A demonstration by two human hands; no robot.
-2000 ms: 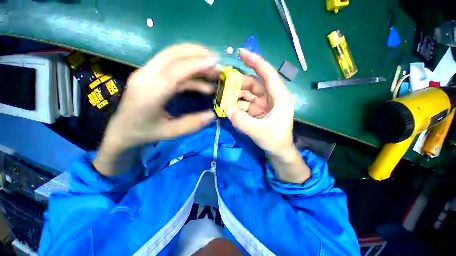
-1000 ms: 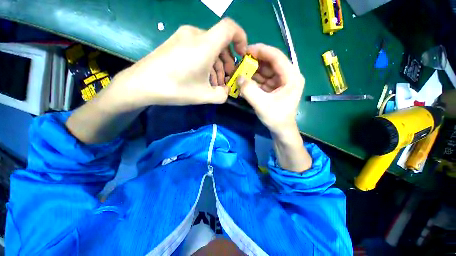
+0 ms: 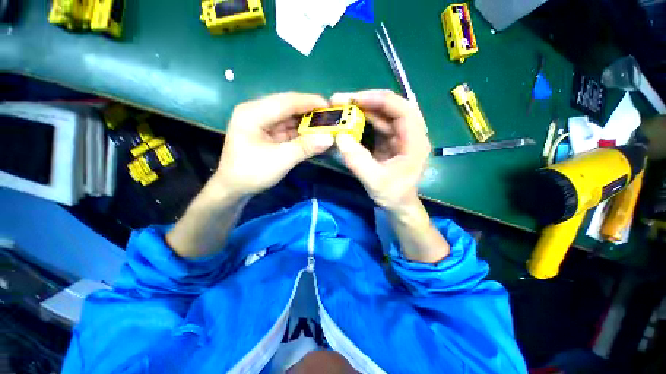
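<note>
A yellow device housing (image 3: 333, 122) with a dark display window is held between both hands at the bench edge, above the lap. Its window faces up, with small round holes at its right side. My left hand (image 3: 264, 142) grips its left end with thumb and fingers. My right hand (image 3: 389, 142) grips its right end, thumb on the near side. Fingertips hide parts of its ends.
Tweezers (image 3: 398, 66), a grey bar (image 3: 485, 147), a clear-yellow lighter (image 3: 473, 112) and an open yellow unit (image 3: 459, 33) lie on the green mat. A heat gun (image 3: 588, 186) is at the right. White paper (image 3: 309, 22) and yellow units (image 3: 232, 13) lie at the back.
The housing has turned from upright and tilted to lying level, window up, and both hands now hold its ends. The view has shifted, showing more yellow units at the back left.
</note>
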